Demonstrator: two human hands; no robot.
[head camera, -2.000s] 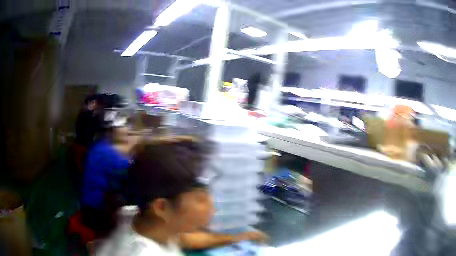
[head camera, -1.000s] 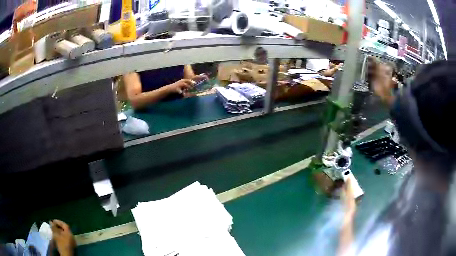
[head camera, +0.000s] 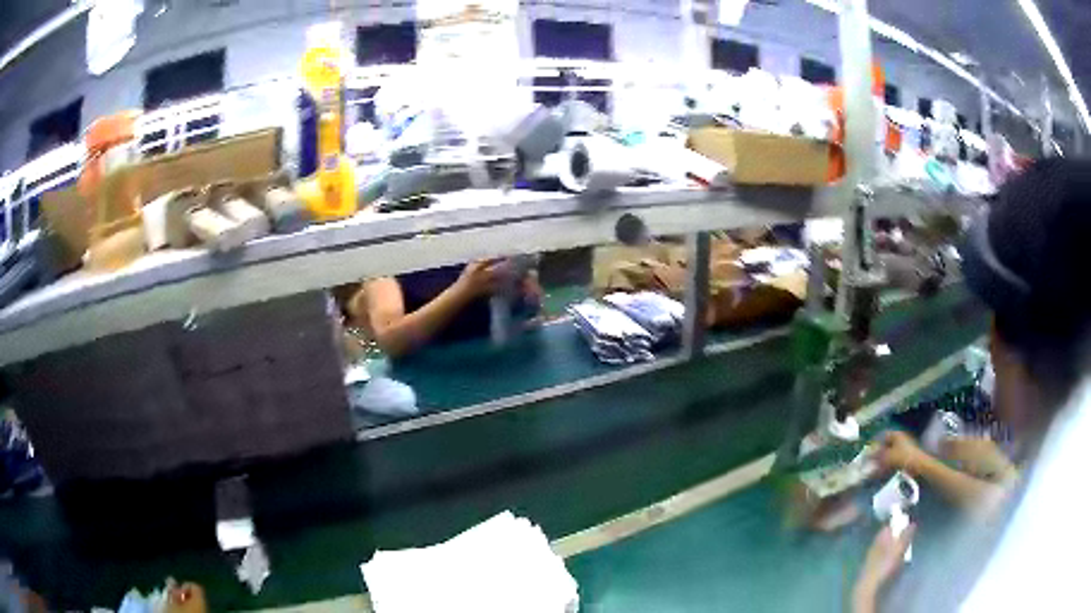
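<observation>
Neither of my hands is clearly in view. The hands at the sides look like those of the neighbours. A thick, loose white paper stack (head camera: 473, 575) lies nearest in front of me, its lower part cut off by the bottom edge. To its left, a slim white and grey piece (head camera: 236, 533) lies on the dark conveyor belt (head camera: 514, 461).
The right neighbour's hands (head camera: 891, 553) hold small white parts beside a green press stand (head camera: 817, 341). Another hand (head camera: 186, 596) is at the bottom left by blue-white pieces. A dark block (head camera: 192, 395), a metal shelf (head camera: 503, 228) and a person's arm (head camera: 413, 317) are beyond.
The view has swung from the left neighbour to the belt, then tilted up, so the paper stack sits lower. Two hands of the right neighbour now show at the press.
</observation>
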